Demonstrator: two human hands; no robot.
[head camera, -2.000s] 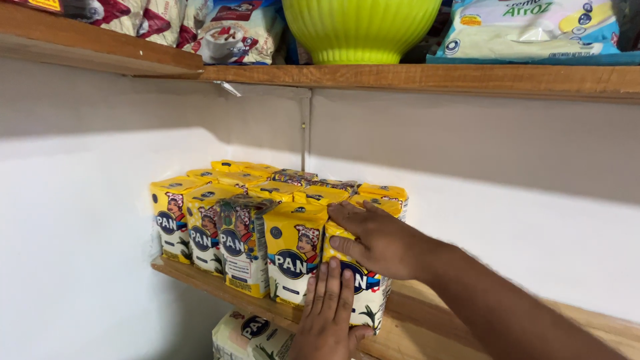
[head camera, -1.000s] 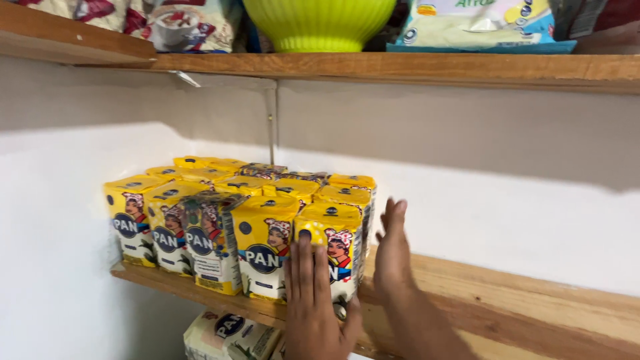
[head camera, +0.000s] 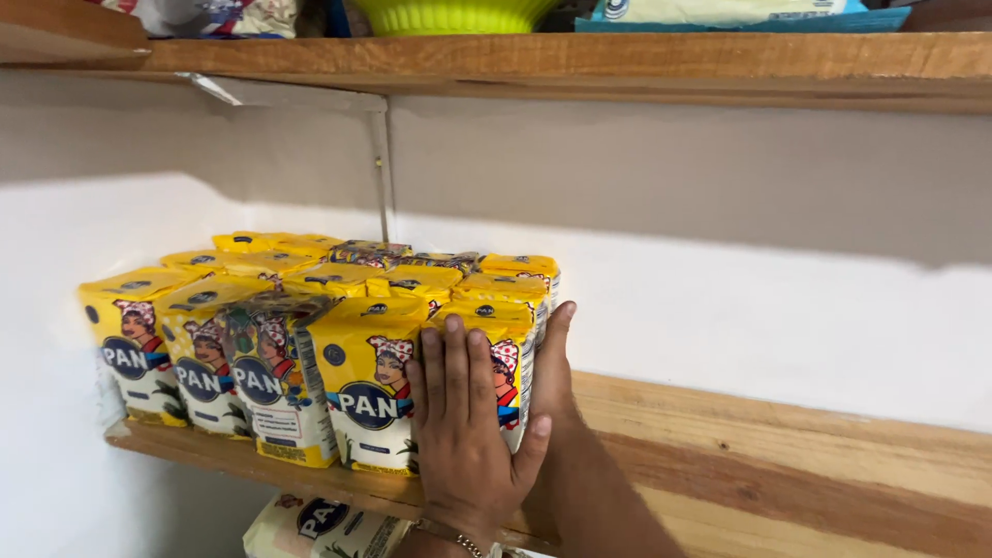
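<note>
Several yellow-and-white P.A.N. corn flour packages (head camera: 370, 387) stand upright in close rows at the left end of a wooden shelf. My left hand (head camera: 469, 411), with a metal bracelet at the wrist, lies flat against the front of the rightmost front package (head camera: 508, 364), its fingers pointing up. Behind it, my right hand (head camera: 554, 372) rests along the right side of the same row, partly hidden by the left hand. Neither hand is closed around a package. In the front row, third from the left, one package (head camera: 267, 380) has a darker, multicoloured top.
The wooden shelf (head camera: 736, 465) runs on to the right along a white wall. Below it lies another P.A.N. package (head camera: 310, 531). An upper wooden shelf (head camera: 542, 66) carries a lime-green bowl (head camera: 457, 15) and bagged goods (head camera: 721, 12). A white metal bracket (head camera: 287, 94) is beneath it.
My right hand has gone from the top of the rightmost front package, through a raised position off to the right, to the row's right side. The left hand remains at the package front.
</note>
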